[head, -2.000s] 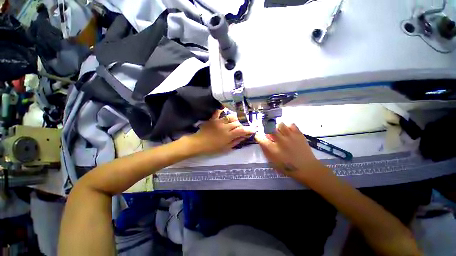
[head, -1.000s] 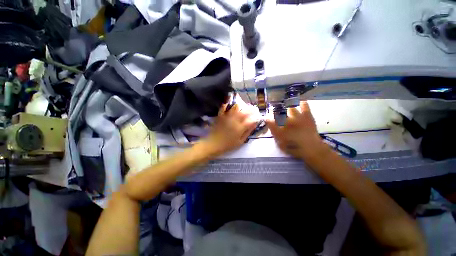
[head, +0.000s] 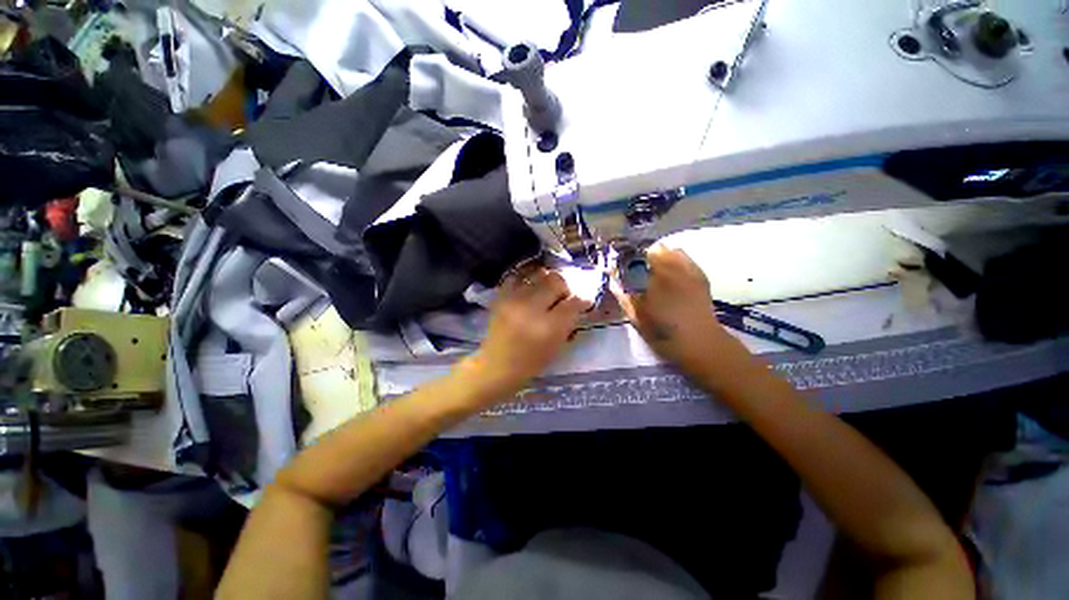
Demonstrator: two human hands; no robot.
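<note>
The garment in work [head: 457, 229], dark grey with light grey parts, lies bunched left of the needle of the white sewing machine [head: 656, 129]. My left hand [head: 533, 316] is bent over the cloth edge just left of the presser foot [head: 592, 252], fingers pressed on it. My right hand [head: 671, 299] is right of the foot, its fingertips at the cloth edge in front of the needle. Glare and the fingers hide the exact grip and the stitching point. Thread snips [head: 768, 326] lie on the bed right of my right hand.
A ruler tape [head: 586, 396] runs along the table's front edge. More grey and white garments [head: 240, 340] hang at the left, beside an older cream machine [head: 100, 358]. Black cloth [head: 1020, 293] lies at the far right. Something blue [head: 465, 492] is below the table edge.
My left hand has shifted slightly back from the foot and its fingers are more curled. My right hand's fingers are drawn closer together. The view has also shifted and tilted.
</note>
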